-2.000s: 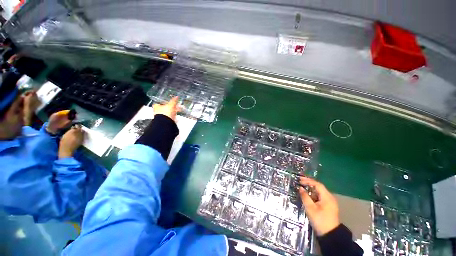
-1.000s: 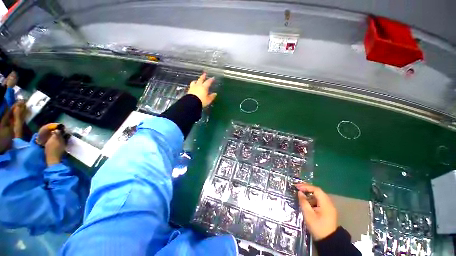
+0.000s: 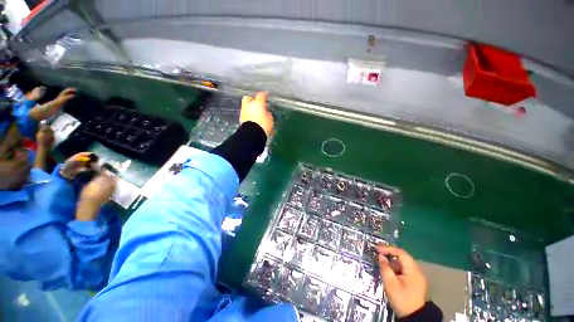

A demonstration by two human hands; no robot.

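Note:
A large clear blister tray with a grid of pockets holding dark, shiny and coppery small parts lies in front of me. My right hand is at its right edge, with thumb and fingers closed on a small dark item, too small and blurred to name surely. My left hand is stretched out to the right edge of another clear tray at the back left. Its fingers are close together and point to the back ledge; whether they grip the tray edge cannot be told.
A partly filled clear tray and a white box stand at right, beside a grey-brown board. Black trays and white paper lie left. A person in blue works at far left. A red bin is at the back.
My left hand has moved from over the front of the back-left tray to its far right side, and its spread fingers have come together. My right hand has barely moved. The view has shifted slightly.

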